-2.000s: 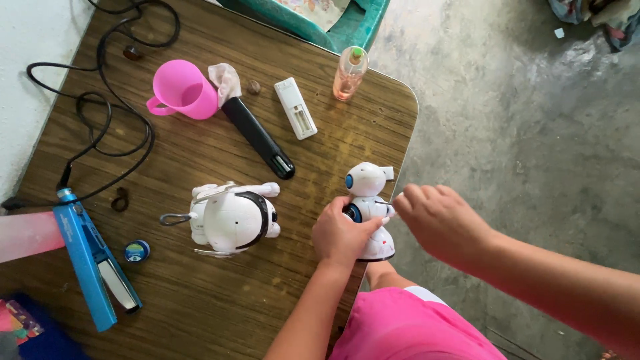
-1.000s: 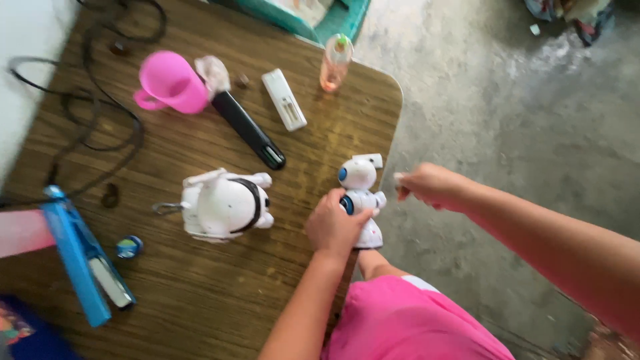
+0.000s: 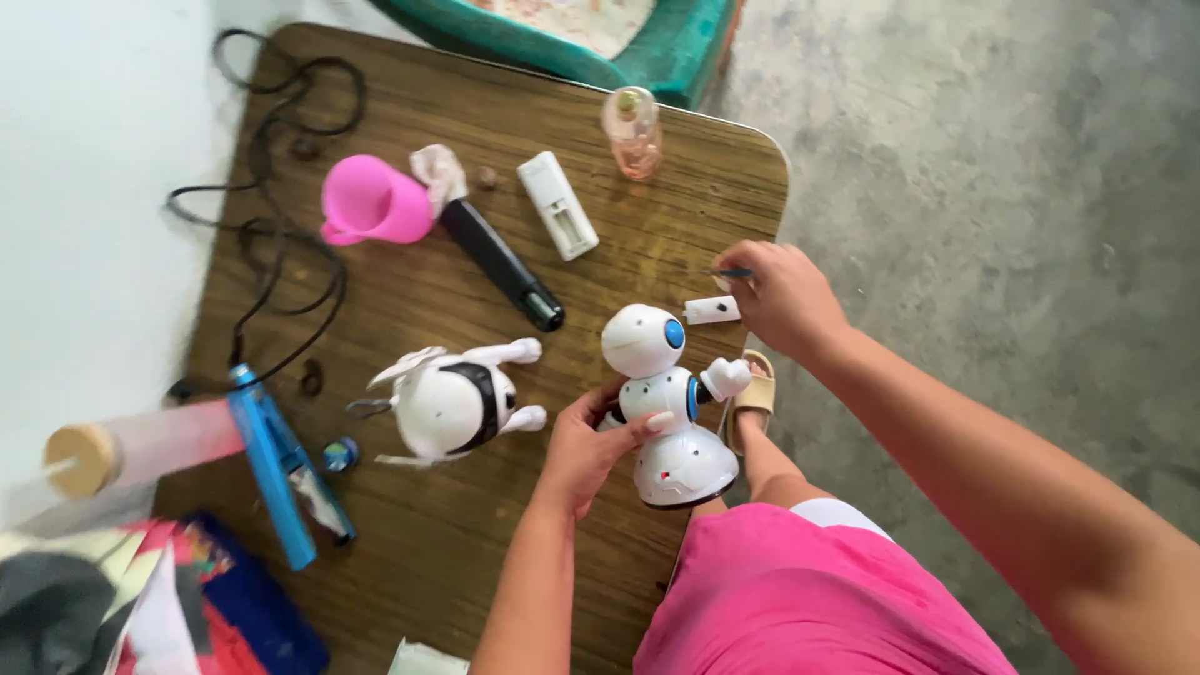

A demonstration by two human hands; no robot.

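Observation:
My left hand (image 3: 600, 445) grips a white toy robot (image 3: 670, 408) with blue discs around its waist, its round head toward the table's far side. My right hand (image 3: 773, 291) is above the table's right edge, pinching a small thin dark-blue item (image 3: 736, 273) that I cannot identify. A small white plastic piece (image 3: 711, 310) with a dark spot lies on the table beside my right fingers. Left of my left hand rests a second white toy (image 3: 455, 403) with a black band. Farther back is a white remote-like device (image 3: 558, 206) with an uncovered battery compartment.
Around these on the wood-grain table (image 3: 394, 553) are a pink cup (image 3: 375, 200), a black-handled object (image 3: 497, 262), a bottle of pink liquid (image 3: 634, 136), a blue hair straightener (image 3: 272, 469) with a looping cord, a small blue round container (image 3: 340, 455) and a tumbler (image 3: 150, 445) at left.
My right hand has moved from beyond the table's right edge to over it, beside the white piece. The toy robot in my left hand has turned, its blue disc now on the right. The view has shifted.

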